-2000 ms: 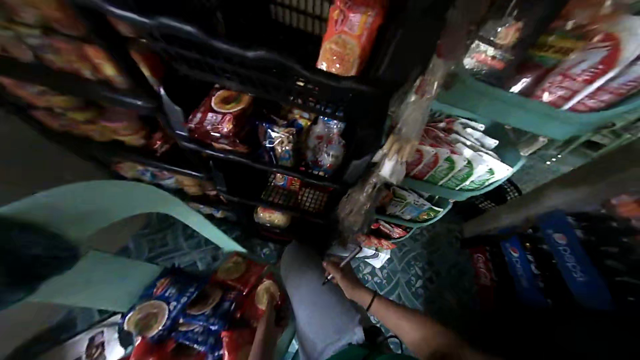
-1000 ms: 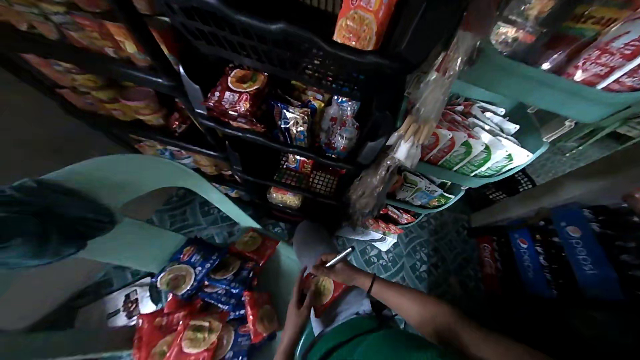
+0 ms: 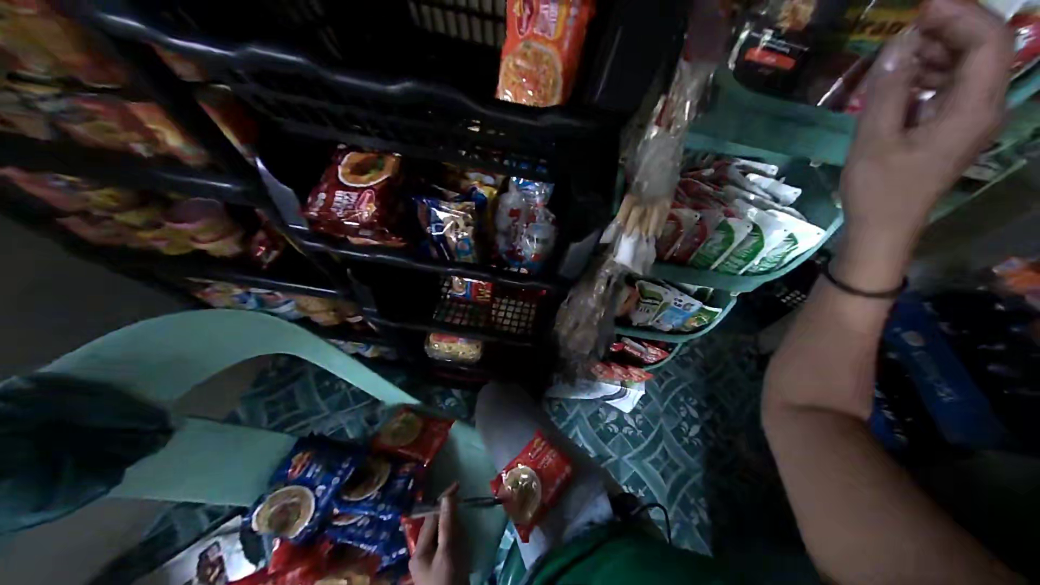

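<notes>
At the bottom, my left hand (image 3: pixel 439 540) has a pen (image 3: pixel 475 502) between its fingers, the tip reaching the edge of a red noodle packet (image 3: pixel 538 479) on my grey-clad thigh. Left of that hand, blue noodle packets (image 3: pixel 296 491) and red ones (image 3: pixel 410 435) lie in a heap on the pale green plastic chair (image 3: pixel 467 463). My right hand (image 3: pixel 934 89) is raised at the upper right, fingers curled, in front of a green basket (image 3: pixel 804 122) of packaged goods. Whether it holds anything cannot be told.
Black crate shelves (image 3: pixel 382 256) with snack packets stand ahead. Plastic-wrapped sticks (image 3: pixel 642 215) hang beside green tiered baskets (image 3: pixel 739 280) of sachets. Blue drink crates (image 3: pixel 934 366) stand at the right, beyond my forearm. A dark green cloth-like thing (image 3: pixel 73 447) is at the left.
My right hand has gone from the packet at my lap up to the upper right. The pen, in my right hand before, is now in my left. The red packet now rests on my thigh.
</notes>
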